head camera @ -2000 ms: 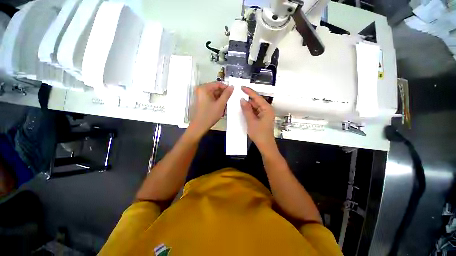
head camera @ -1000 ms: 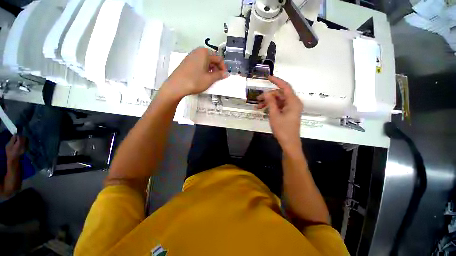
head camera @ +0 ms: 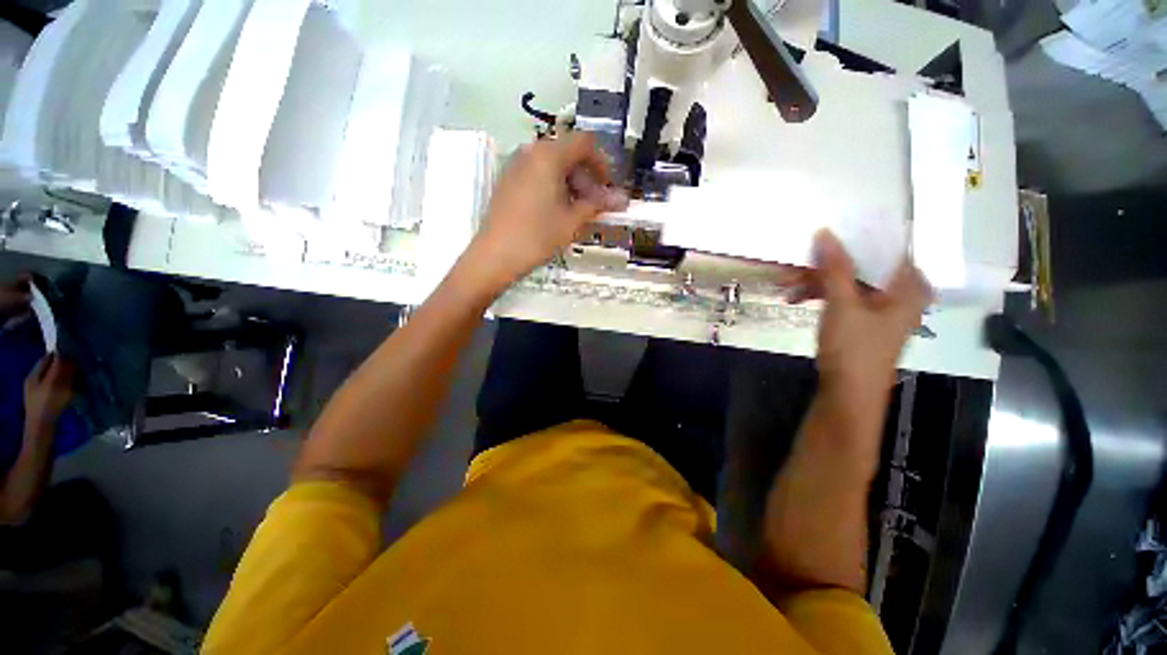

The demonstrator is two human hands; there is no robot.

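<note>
A white fabric strip (head camera: 755, 225) lies lengthwise from the presser foot (head camera: 666, 175) to the right over the machine bed. My left hand (head camera: 553, 205) is just left of the foot, its fingertips closed at the strip's left end. My right hand (head camera: 868, 307) is blurred at the strip's right end, with thumb and fingers around its lower edge. The needle plate area (head camera: 657, 246) shows a dark opening just below the strip. The machine head (head camera: 678, 39) stands above the foot.
Waiting strips (head camera: 457, 179) and large stacked white panels (head camera: 262, 109) are at left. A white stack (head camera: 938, 192) lies by the yellow label (head camera: 974, 179) at right. A dark lever (head camera: 774, 64) slants from the head. Another person's hand (head camera: 49, 384) shows far left.
The strip first hung over the front edge between both hands, then lay crosswise at the foot; now it reaches far right. My right hand has moved right; my left has come back slightly right.
</note>
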